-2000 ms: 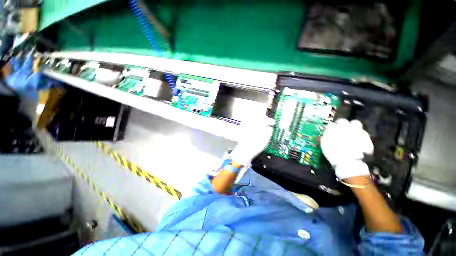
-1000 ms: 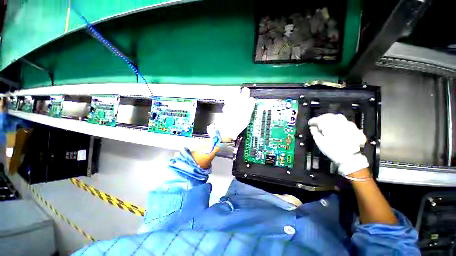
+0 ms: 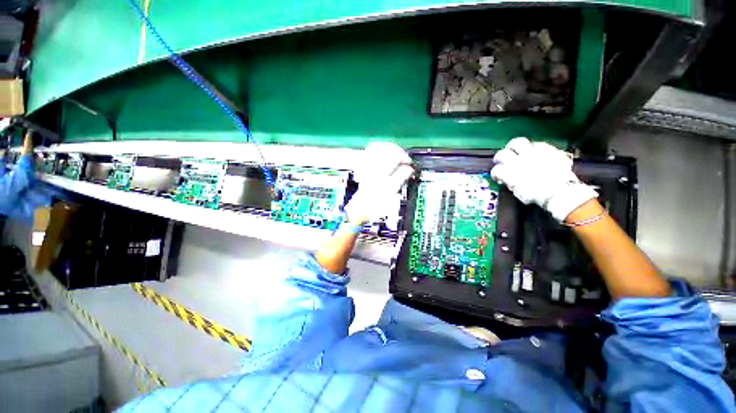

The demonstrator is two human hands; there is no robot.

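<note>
A black solder pallet (image 3: pixel 452 296) lies on the conveyor rails in front of me. A green circuit board (image 3: pixel 456 230) sits in its left pocket. The right pocket is dark, with small silver blocks (image 3: pixel 527 279) near its front. My gloved left hand (image 3: pixel 379 181) is at the pallet's left edge, near the board's back left corner; whether it grips anything is unclear. My gloved right hand (image 3: pixel 537 173) is over the pallet's back edge, by the board's back right corner, with fingers curled and fingertips hidden.
Loose circuit boards (image 3: pixel 311 196) lie along the conveyor rails (image 3: pixel 242 222) to the left. A parts tray (image 3: pixel 504 74) full of pieces lies on the green surface behind. A blue coiled cord (image 3: pixel 194 77) hangs down to the line. Another person's sleeve (image 3: pixel 18 189) shows far left.
My right hand has moved from the pallet's right pocket back to its rear edge. My left hand remains by the left edge. The camera view has shifted slightly.
</note>
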